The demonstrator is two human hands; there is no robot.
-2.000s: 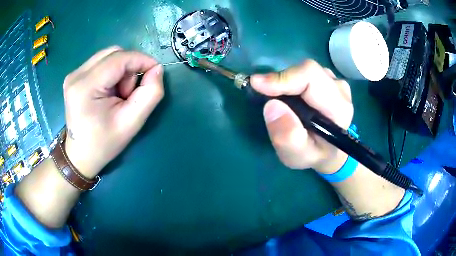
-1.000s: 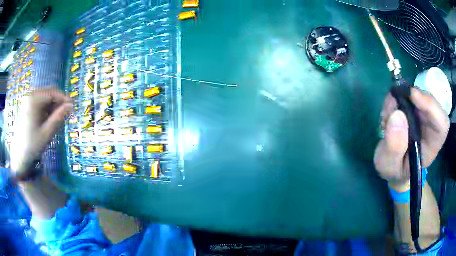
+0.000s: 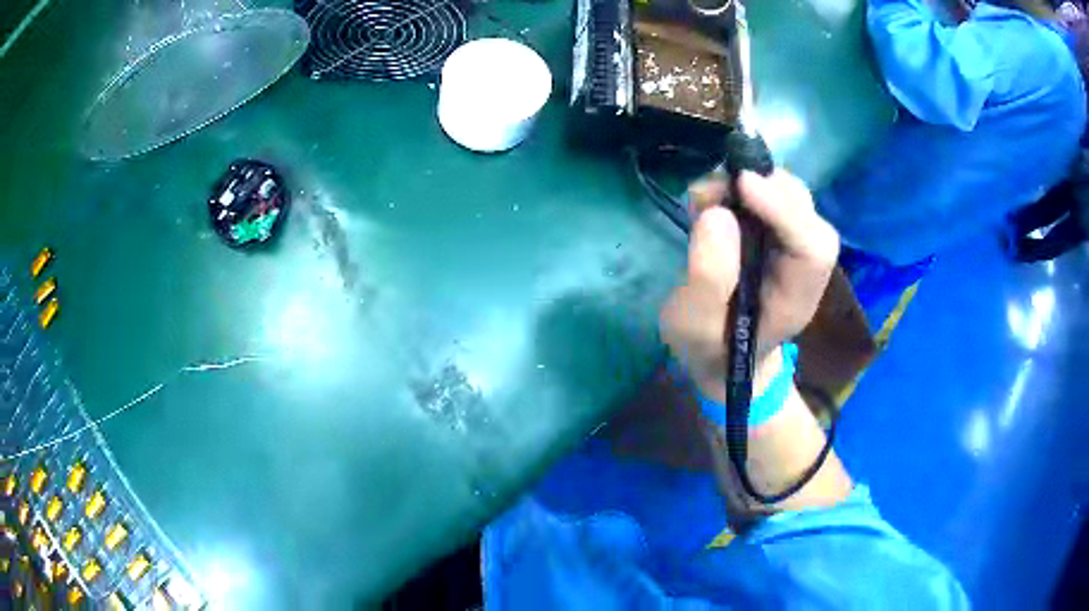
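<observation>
My right hand (image 3: 758,269) is shut on the black handle of the soldering iron (image 3: 745,334), held upright in the picture below an open box with pale bits on its brown floor; its tip is hard to make out against the box's right side. My left hand is out of the picture. The round black device (image 3: 248,204), with its green circuit board patch, lies on the green mat at left. A thin solder wire (image 3: 221,363) lies loose, running towards the clear blister tray (image 3: 114,477) of orange components at lower left.
The open soldering stand box (image 3: 681,78) is at top right of centre. A white tub (image 3: 493,96), a black fan grille (image 3: 385,36) and a clear plastic lid (image 3: 197,84) stand along the far side. A person in blue (image 3: 1003,72) is at upper right.
The view has swung right. My right hand has carried the iron from beside the grille and tub to the box. My left hand has gone out of the picture. The device stays on the mat.
</observation>
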